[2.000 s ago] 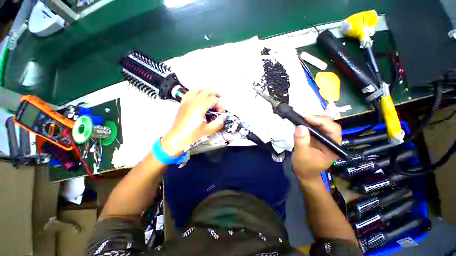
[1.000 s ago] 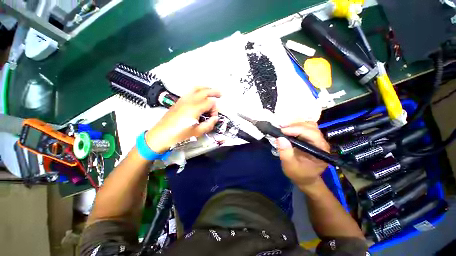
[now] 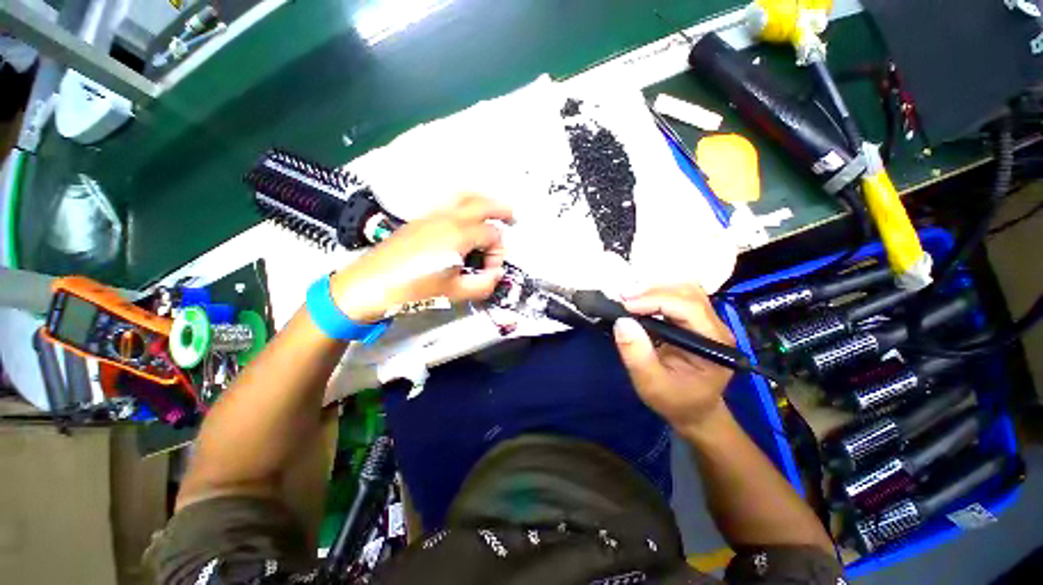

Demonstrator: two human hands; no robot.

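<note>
The hot-air brush (image 3: 307,199) lies slanting on the white cloth (image 3: 458,149), its bristled barrel up and to the left. My left hand (image 3: 440,261), with a blue wristband, is closed at the fingertips on the brush's opened handle. Small internal wires (image 3: 520,293) show just right of those fingertips. My right hand (image 3: 675,349) holds the black soldering iron (image 3: 686,341) like a pen. Its tip points left at the wires; whether it touches them cannot be told. What lies under my left fingers is hidden.
A dark pile of small parts (image 3: 604,183) lies on the cloth. An orange multimeter (image 3: 105,329) and solder reel (image 3: 192,336) are at left. A yellow-handled tool (image 3: 890,229) and black tube (image 3: 761,97) are at right, above a blue bin (image 3: 1006,457) of brushes.
The soldering iron has moved from above the cloth down and left to the wires. My left hand stays on the handle. The whole view has shifted a little.
</note>
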